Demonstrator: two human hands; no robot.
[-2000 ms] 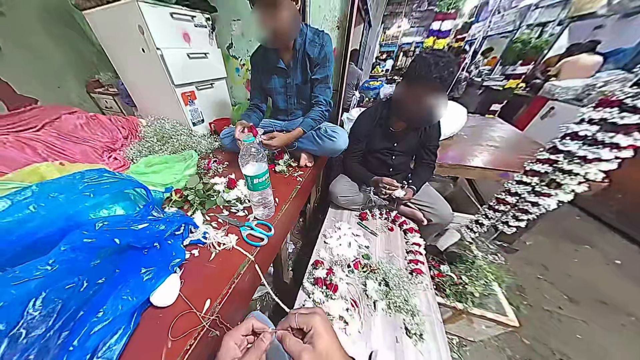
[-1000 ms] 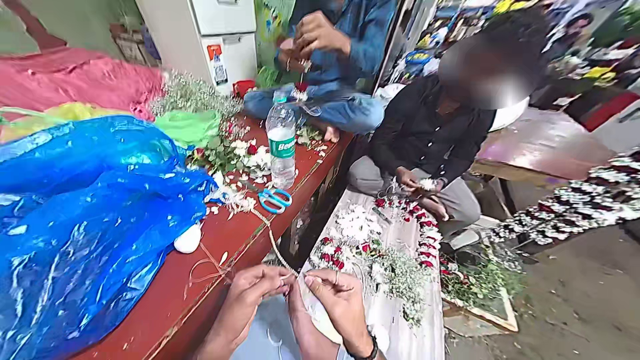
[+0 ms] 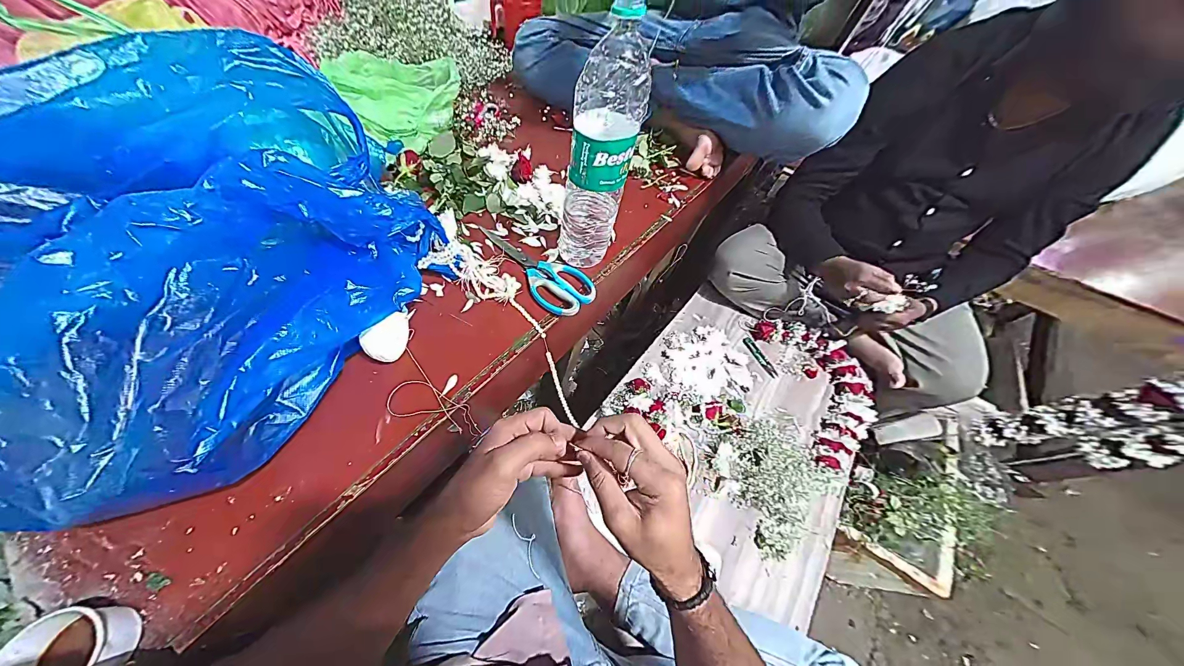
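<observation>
My left hand (image 3: 513,462) and my right hand (image 3: 643,481) meet at the fingertips above my lap, both pinching the end of a thin white braided string (image 3: 553,375). The string runs up to a tangle of white threads (image 3: 481,273) on the red bench. Beside that tangle lie scissors with blue handles (image 3: 558,287). A loose brown thread (image 3: 430,398) curls near the bench edge, close to a white rounded object (image 3: 385,337). What exactly sits between my fingertips is too small to tell.
A blue plastic bag (image 3: 203,277) covers much of the red bench (image 3: 305,504). A plastic water bottle (image 3: 603,139) stands behind the scissors. Flowers and a red-and-white garland (image 3: 846,407) lie on the pale board (image 3: 786,573). A co-worker in black (image 3: 934,166) sits beyond it, another person's crossed legs (image 3: 694,83) further back.
The view has tilted down and come closer to the bench. My hands, a little apart one second ago, now touch at the fingertips.
</observation>
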